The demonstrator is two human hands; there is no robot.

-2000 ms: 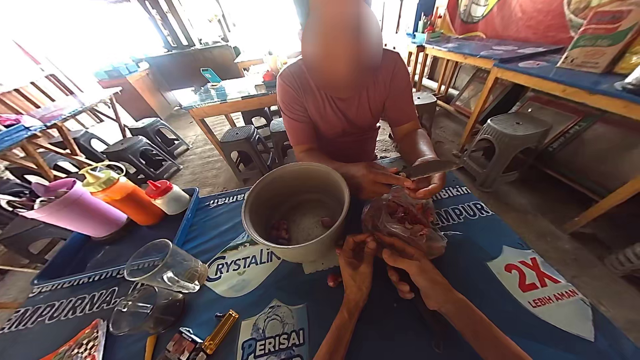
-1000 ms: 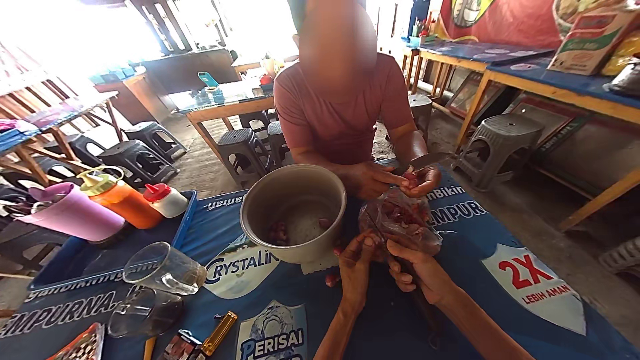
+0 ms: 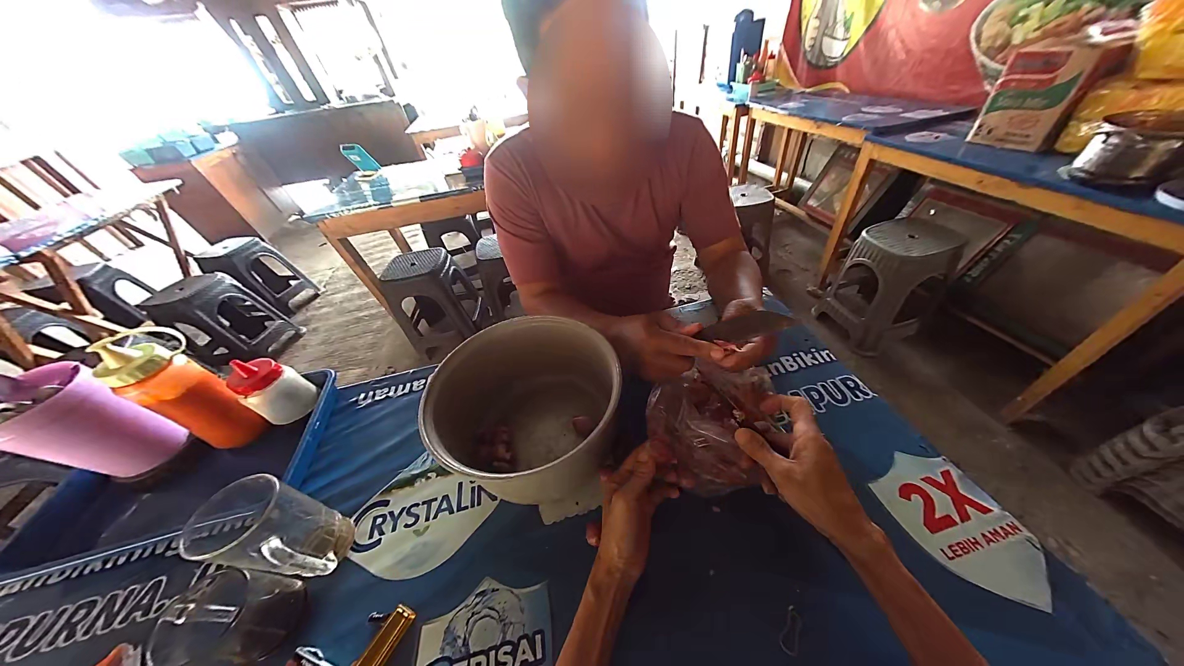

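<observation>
My left hand (image 3: 631,504) is at the near left side of a clear plastic bag (image 3: 708,435) of reddish pieces, its fingertips closed around what looks like a small reddish piece. At the bag's right side is my right hand (image 3: 805,462), thumb and forefinger spread around something small and dark; whether it grips this is unclear. A deep metal pot (image 3: 523,486) stands left of the bag, several small reddish pieces on its bottom. Across the table, a person's hands (image 3: 684,344) hold a knife (image 3: 747,325) and a small reddish piece above the bag.
Two glass mugs (image 3: 264,527) lie at the near left, by a blue tray (image 3: 310,430) with a pink container (image 3: 88,421) and squeeze bottles (image 3: 185,393). A gold-coloured lighter (image 3: 388,636) is at the near edge. Plastic stools (image 3: 893,277) and other tables stand behind.
My right hand has moved from the near side of the bag up to its right side, and its thumb and forefinger have spread. My left hand remains beside the bag.
</observation>
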